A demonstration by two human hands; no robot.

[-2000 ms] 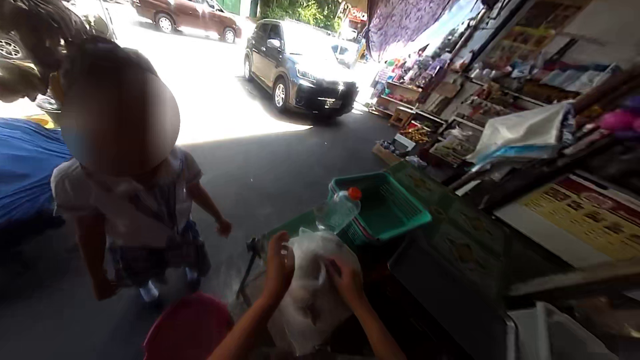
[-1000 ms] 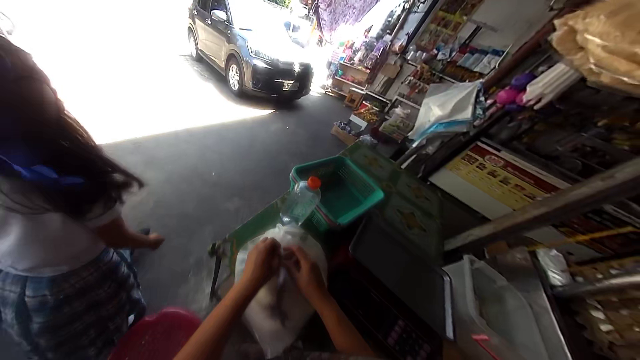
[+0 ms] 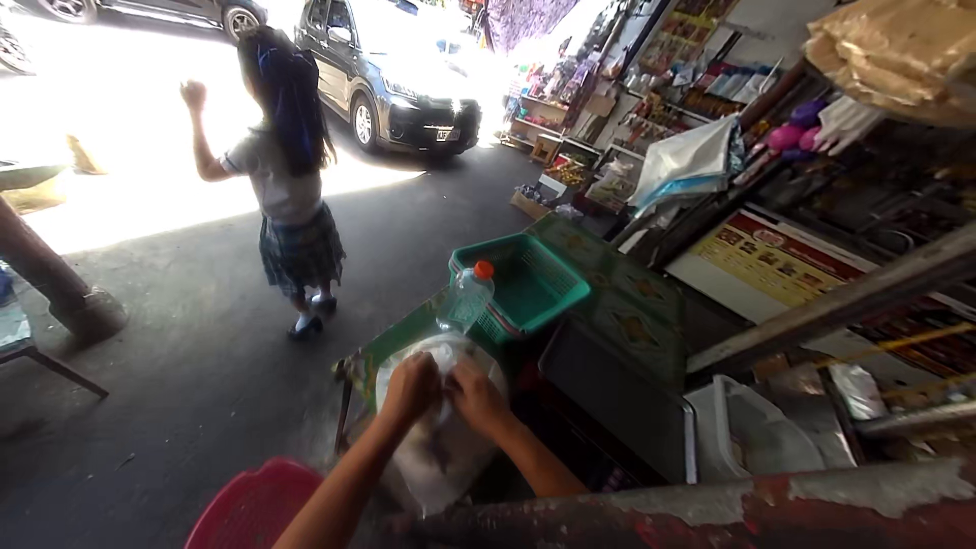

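A filled white, see-through plastic bag [image 3: 438,457] sits at the near end of a table with a green patterned cover. My left hand [image 3: 414,387] and my right hand [image 3: 474,390] are closed on its gathered top, close together. The bag's contents are pale and cannot be made out. Just beyond the hands stands a clear plastic bottle [image 3: 465,299] with an orange cap, beside a green plastic basket [image 3: 573,296].
Right of the bag lies a dark tray [image 3: 618,396], then a clear plastic container [image 3: 762,435]. A peeling metal bar [image 3: 762,503] crosses the near right. A pink tub [image 3: 255,507] stands at lower left. A person [image 3: 293,168] is on the pavement beyond; a car [image 3: 404,91] is parked behind.
My hands, apart over the bag two seconds ago, have come together at its top. The person at the left has turned away and moved farther off.
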